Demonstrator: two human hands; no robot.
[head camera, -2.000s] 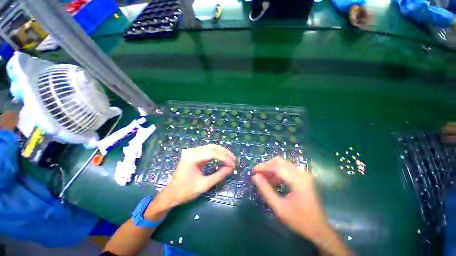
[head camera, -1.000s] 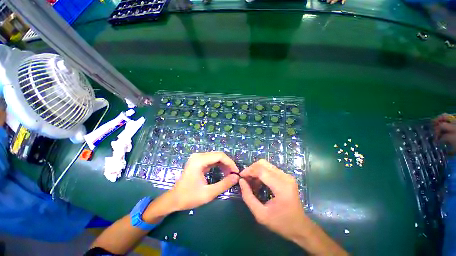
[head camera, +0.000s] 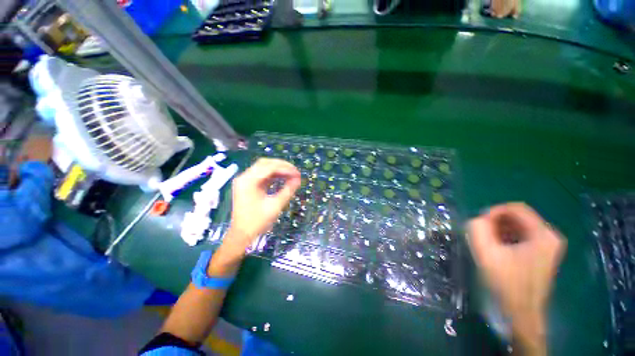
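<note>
The clear blister tray (head camera: 362, 276) lies in front of me, with yellow-green round faces in its far rows and dark or silvery units nearer. My left hand (head camera: 256, 205) is over the tray's left part, thumb and forefinger curled together at the tips; whether a unit is between them cannot be seen. My right hand (head camera: 516, 254) is blurred, to the right of the tray, its fingers bent towards each other. Nothing can be made out in its fingertips. The loose pile of tiny pale pieces does not show; the right hand covers that area.
A white fan (head camera: 118, 125) and grey post (head camera: 157, 76) stand at left. A tube (head camera: 188, 176) and crumpled tissue (head camera: 202, 208) lie beside the tray. A second blister tray (head camera: 620, 243) is at far right, a black compartment tray (head camera: 235, 19) at the far side. A person's blue sleeve (head camera: 56, 243) is at left.
My hands, together over the tray a second ago with a small dark thing between the fingertips, have parted. The left has moved up and left, the right outwards past the tray. The view has shifted.
</note>
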